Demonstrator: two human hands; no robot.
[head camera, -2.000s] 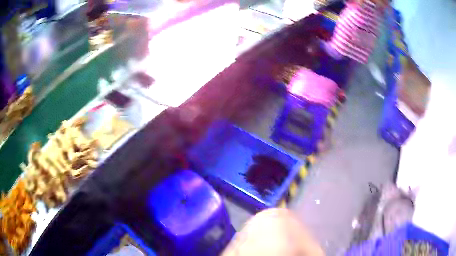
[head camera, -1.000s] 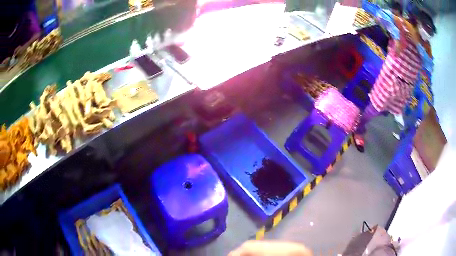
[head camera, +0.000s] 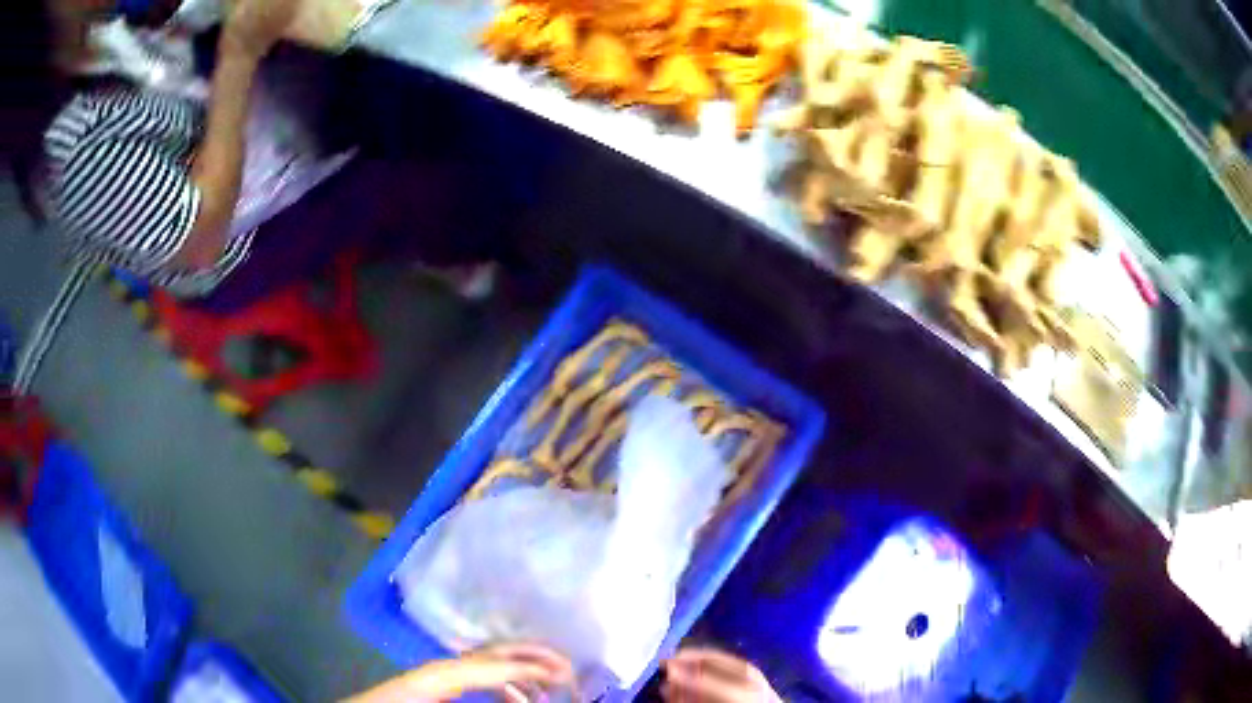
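Note:
A blue plastic tote (head camera: 453, 474) stands on the floor in the middle of the view, with tan figurine legs (head camera: 584, 398) laid in it. A white liner sheet (head camera: 549, 549), creased and folded, covers its near part and leaves the legs at the far end bare. My left hand (head camera: 488, 672) reaches in at the bottom edge, its fingers curled on the sheet's near edge. My right hand (head camera: 717, 676) is right of it, cut off by the picture's edge, its fingers curled at the sheet's near right edge. Both hands are blurred.
Tan legs (head camera: 947, 179) and orange parts (head camera: 659, 48) are heaped on the metal bench (head camera: 714, 165) above. A blue stool (head camera: 899, 618) stands right of the tote. A person in a striped top (head camera: 124, 179) sits at upper left near a red stool (head camera: 275, 330). More totes (head camera: 96, 549) are at lower left.
The view has swung left and down to the tote with the sheet. Both my hands have come into the picture at the sheet's near edge.

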